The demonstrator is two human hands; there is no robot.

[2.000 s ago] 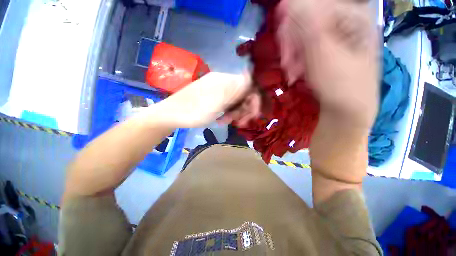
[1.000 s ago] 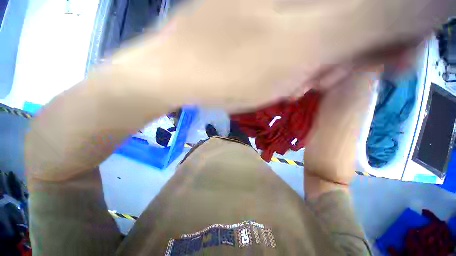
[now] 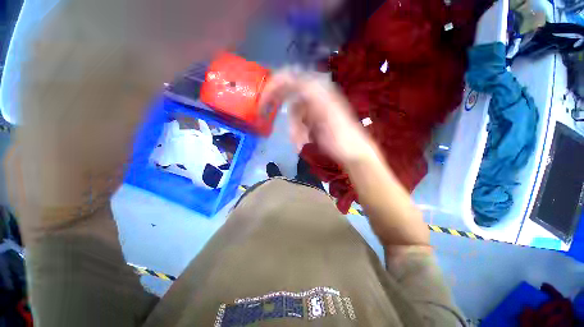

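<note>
My left arm fills the upper left, very close to the camera, and its hand is too blurred and cut off by the top edge to read. My right hand (image 3: 317,118) is blurred in front of me, beside the red-orange stool (image 3: 234,86), with fingers apart and nothing visible in it. A large heap of dark-red garment pieces (image 3: 397,96) with small white labels lies on the floor, just beyond and right of my right hand.
A blue crate (image 3: 173,191) holding white and black pieces stands left of my feet. At the right, teal fabric (image 3: 512,128) lies in a white trough (image 3: 461,172), beside a table with a dark panel (image 3: 559,182). Yellow-black tape (image 3: 448,232) crosses the floor.
My left arm has swung from across the view to the upper left. My right hand has come down and left from the upper right, uncovering the red heap and stool.
</note>
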